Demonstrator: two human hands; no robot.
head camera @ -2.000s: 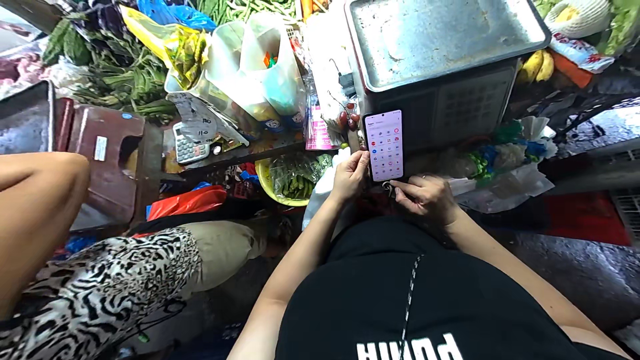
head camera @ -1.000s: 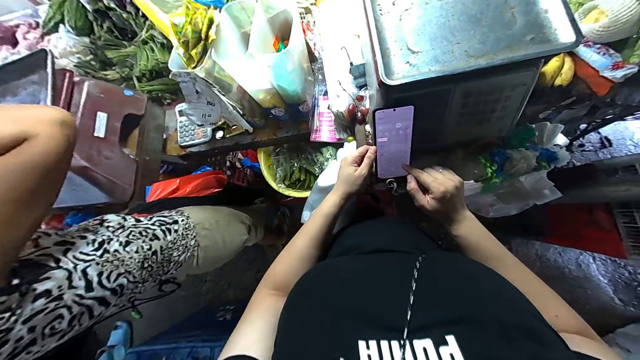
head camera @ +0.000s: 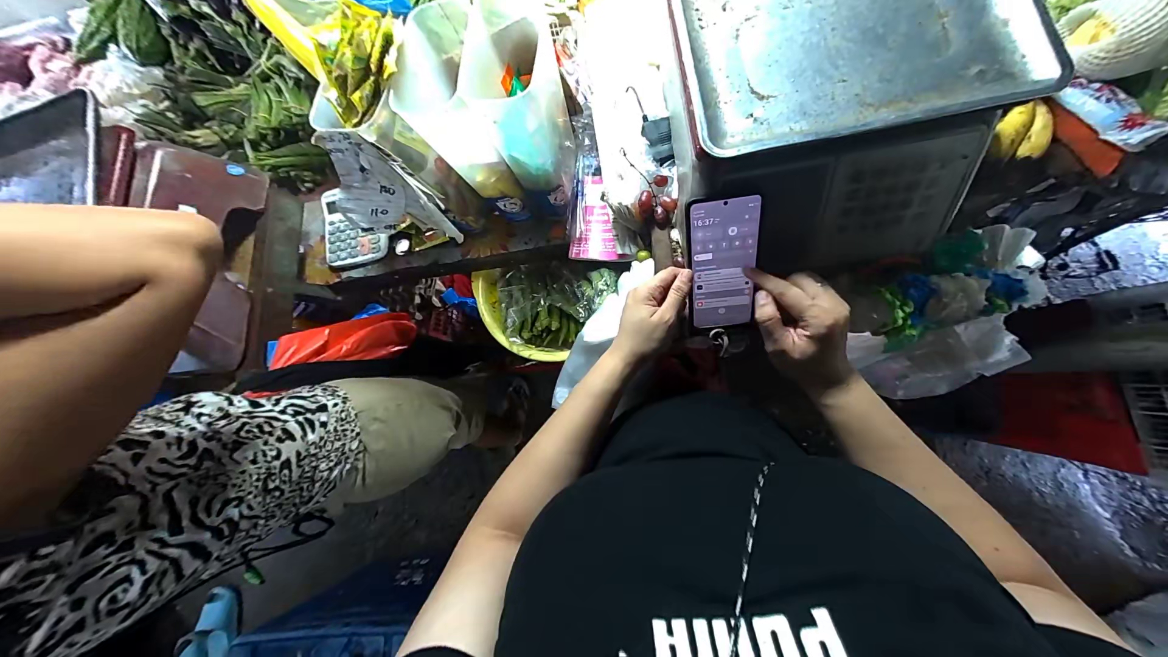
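Observation:
A smartphone (head camera: 725, 265) with a lit screen is held upright in front of a weighing scale's dark body (head camera: 876, 182). My left hand (head camera: 653, 312) grips its left edge, thumb along the side. At its right edge is my right hand (head camera: 803, 324), fingers curled and one fingertip on the screen. The display shows a panel of icons and notification rows. A metal ring (head camera: 718, 341) hangs just below the phone. Red grapes (head camera: 659, 203) lie to its upper left.
A metal tray (head camera: 867, 64) tops the scale. At left are a calculator (head camera: 352, 232), plastic containers (head camera: 511, 119), green vegetables (head camera: 283, 119) and a yellow basin (head camera: 493, 319) of greens. A person in a patterned top (head camera: 219, 474) is close on my left. Bananas (head camera: 1024, 132) lie at right.
The phone's screen has gone from a bright page of icons to a grey-purple panel with notification rows. My right fingertip has moved up along the screen since a second ago.

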